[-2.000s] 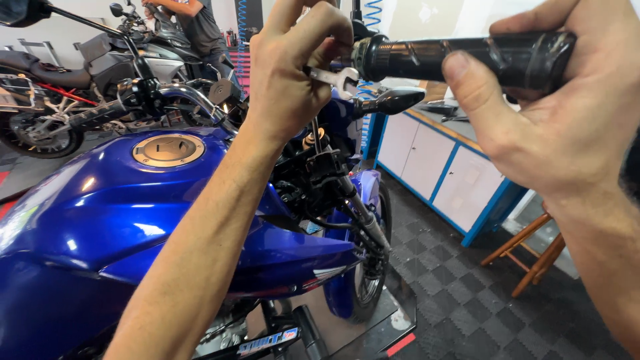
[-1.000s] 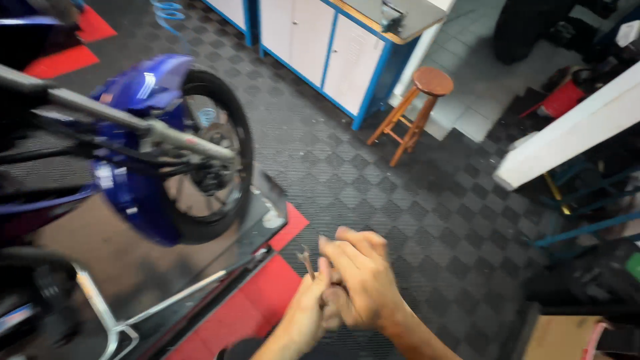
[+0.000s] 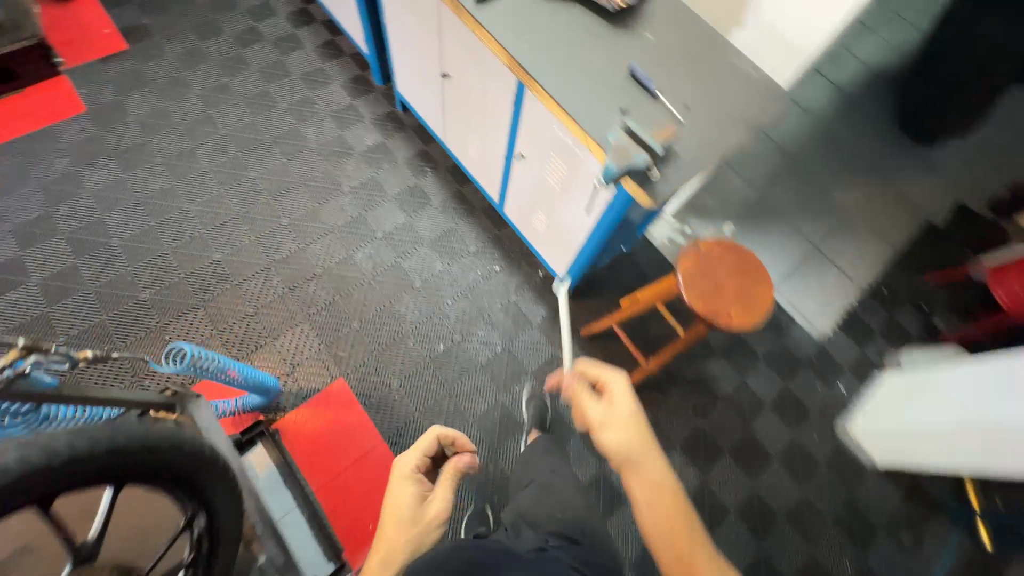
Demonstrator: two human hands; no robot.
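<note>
My right hand grips a metal wrench by its lower end; the wrench points up and away from me, over the floor beside the stool. To its left my left hand is curled, thumb near the fingertips; whether something small lies between them cannot be told. The two hands are apart. At the lower left is a motorcycle wheel with a black tire, nearest to my left hand but not touched by it.
A workbench with a bench vise and a screwdriver stands ahead. Right of it is a wooden stool. A coiled blue air hose lies left, by red floor tiles. A white beam-like object juts in at right.
Both hands have left the motorcycle's handlebar area. One second ago they were together around the wrench; now they are apart, with the wrench in my right hand. The view has swung toward the bench and floor.
</note>
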